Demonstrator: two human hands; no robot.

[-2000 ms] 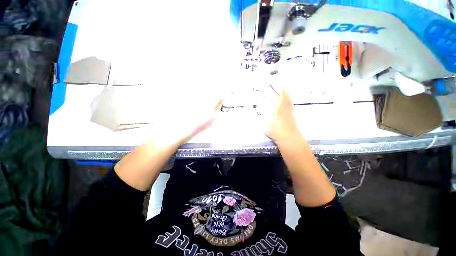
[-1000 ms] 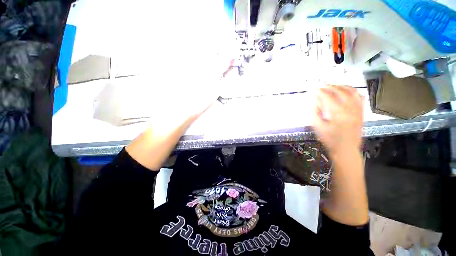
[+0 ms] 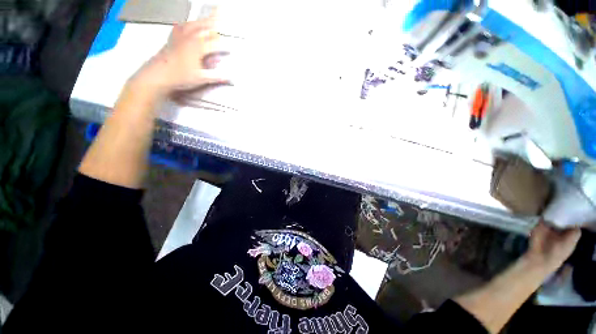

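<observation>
My left hand (image 3: pixel 189 62) is over the paler pieces at the left of the table, fingers curved, blurred by motion. A thin edge of a piece (image 3: pixel 206 104) shows below its fingers; I cannot tell if it is gripped. Another taupe piece (image 3: pixel 155 10) lies beyond it at the top left. My right hand (image 3: pixel 552 242) is at the table's front right edge, just below the stack of brown pocket pieces (image 3: pixel 521 184). Whitish material (image 3: pixel 578 207) lies against it; whether the fingers hold it is unclear. Glare bleaches the middle of the table.
The sewing machine head (image 3: pixel 516 72) stands at the upper right, with its needle area (image 3: pixel 425 68) at its left. Orange and black snips (image 3: pixel 480 106) lie beside thin dark sticks. A ruler tape (image 3: pixel 261 158) runs along the front edge. Thread trimmings (image 3: pixel 418 251) lie on the floor.
The view has turned and tilted. My left hand has moved from near the needle to the left pieces. My right hand has moved right and down to the table's right end.
</observation>
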